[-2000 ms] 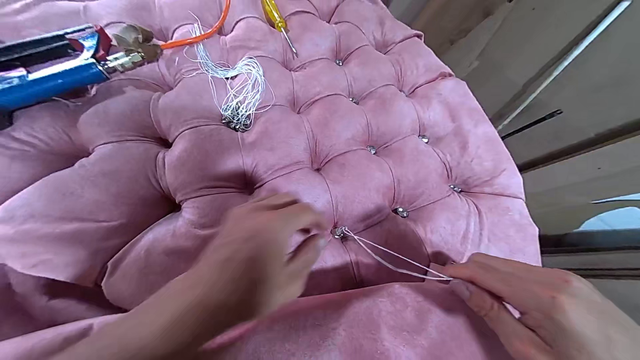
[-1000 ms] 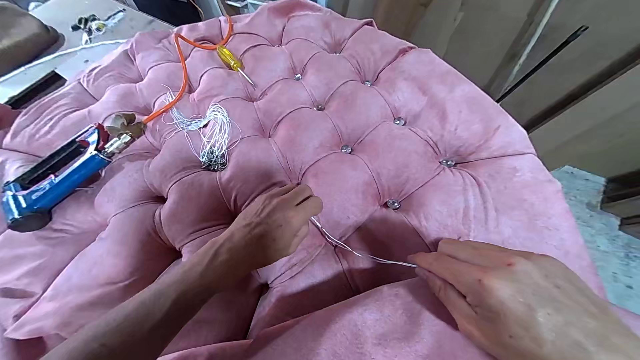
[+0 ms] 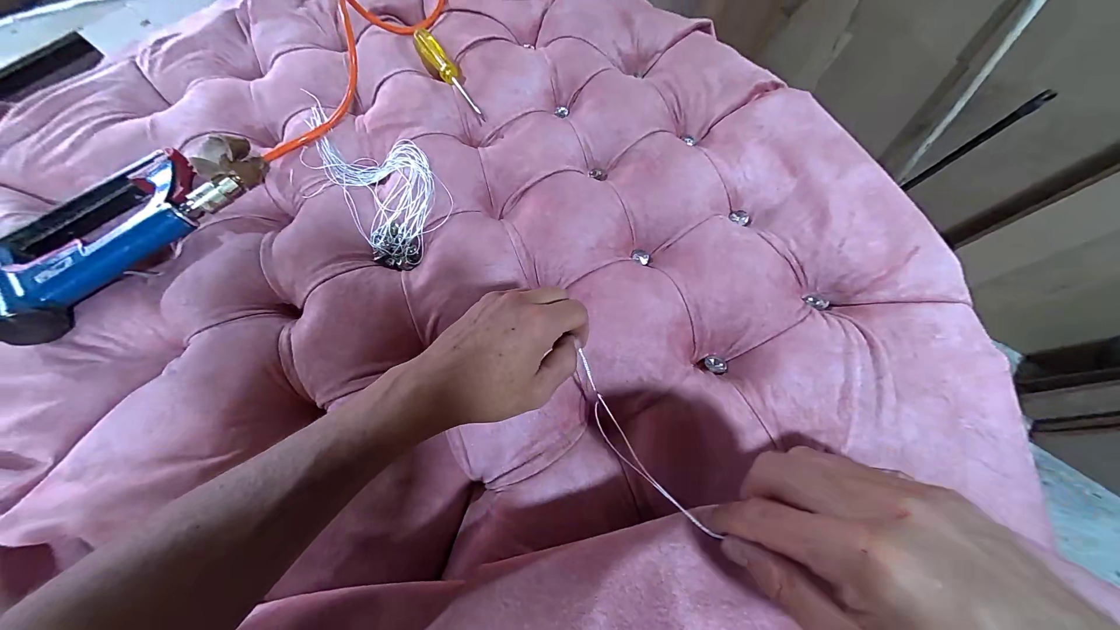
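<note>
Pink tufted upholstery fabric [image 3: 884,219] fills most of the view, with several crystal buttons seated in its folds, one [image 3: 715,364] between my hands and a little above them. My left hand [image 3: 525,350] is closed on one end of a doubled white cord [image 3: 643,472]; whether a button is inside that fist cannot be seen. My right hand [image 3: 840,534], lower right, pinches the cord's other end between thumb and fingers. A bundle of white threads [image 3: 407,184] with crystal buttons [image 3: 398,248] at its lower end lies up and left of my left hand.
At the left lies a blue pneumatic tool [image 3: 105,249] with an orange air hose [image 3: 353,70] running upward. A yellow-handled screwdriver [image 3: 437,57] rests near the top. Wooden boards [image 3: 989,114] and a thin black rod [image 3: 980,140] are beyond the fabric's right edge.
Two seconds ago the cord ran from my right hand to a button on the fabric, with my left hand beside it. Now my left hand is closed on that end of the cord.
</note>
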